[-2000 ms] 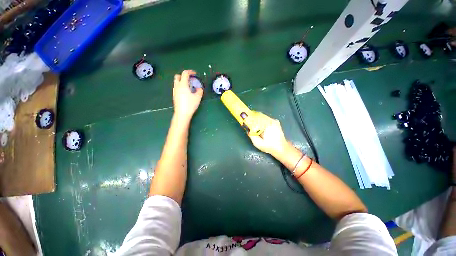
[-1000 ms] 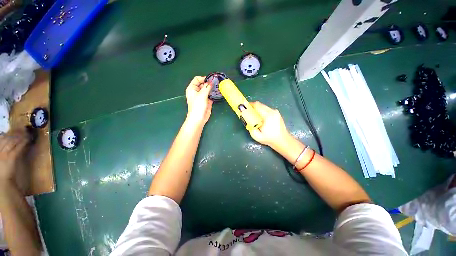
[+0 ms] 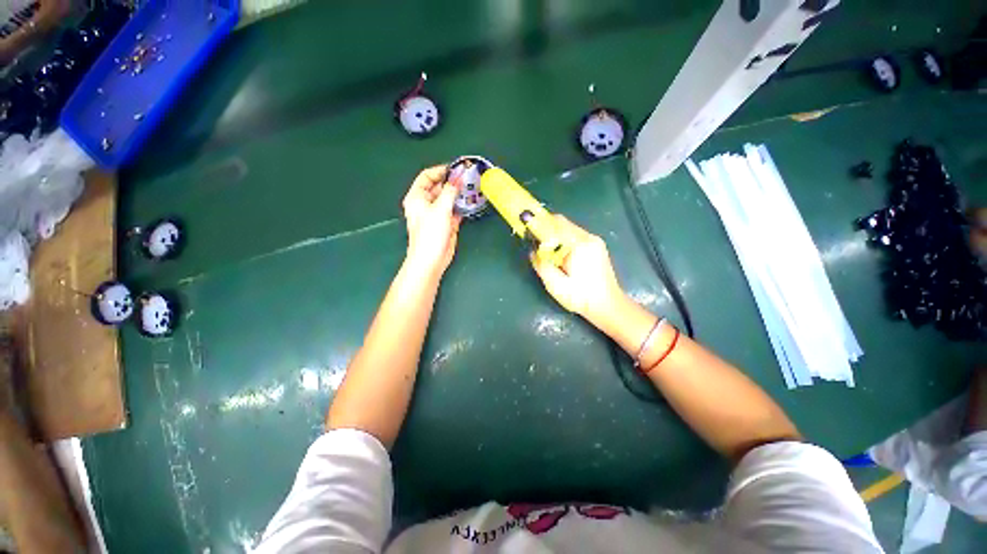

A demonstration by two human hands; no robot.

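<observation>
My left hand (image 3: 432, 222) holds a round unit (image 3: 471, 193) by its left edge, just above the green surface near the seam. The unit has a dark rim and a pale face with dark holes. My right hand (image 3: 577, 271) is closed around a yellow hot glue gun (image 3: 520, 208). The gun's front end is at the upper right of the unit's face; its tip is too small to tell whether it touches. Two more round units with thin wires lie beyond, one at the upper left (image 3: 419, 114) and one at the right (image 3: 602, 133).
A slanted metal upright (image 3: 709, 92) stands right of centre, with a black cord (image 3: 653, 243) below. Glue sticks (image 3: 781, 271) and black parts (image 3: 925, 243) lie right. Left are a blue tray (image 3: 152, 81), a brown board (image 3: 70, 357), several units (image 3: 157, 314) and a neighbour's arm (image 3: 38, 487).
My left hand has taken hold of a round unit, and the gun has moved over to it. The units beyond have shifted right. Another unit now lies at the left, beside the board.
</observation>
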